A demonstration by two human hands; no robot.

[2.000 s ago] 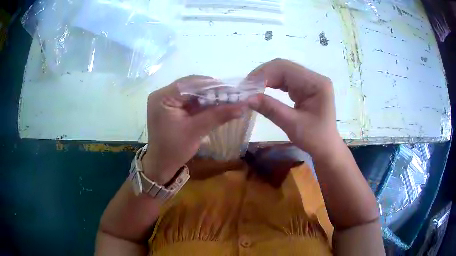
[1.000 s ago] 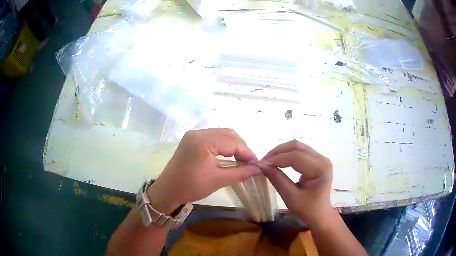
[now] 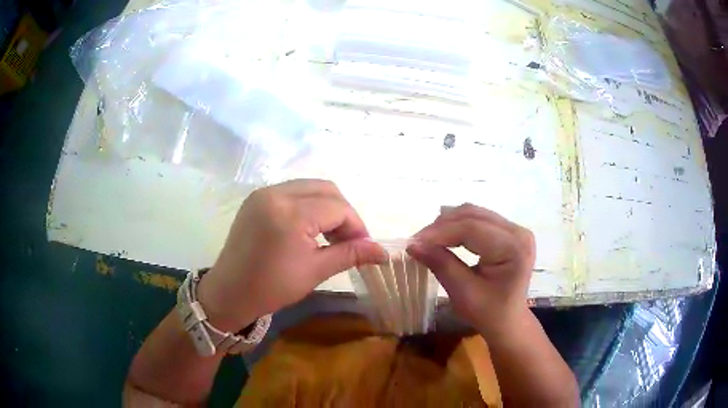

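A small clear bag (image 3: 394, 291) hangs at the table's front edge, with several pale sticks standing side by side inside it. My left hand (image 3: 295, 243) pinches its top edge at the left between thumb and forefinger. My right hand (image 3: 479, 259) pinches the top edge at the right. The fingertips are a little apart, with the bag's top strip showing between them. The bag's lower end hangs in front of the mustard-yellow garment.
White sticks (image 3: 403, 68) lie in rows on the worn tabletop (image 3: 638, 215). A stack of milky bags in large crinkled plastic (image 3: 132, 72) is at the left. Another clear plastic (image 3: 615, 68) lies far right. A blue-edged bin (image 3: 638, 351) with shiny packs is below right.
My hands have moved a little left, and my fingertips have parted along the bag's top edge, from meeting at its middle. Earlier the bag's top was tilted towards the camera with stick ends showing.
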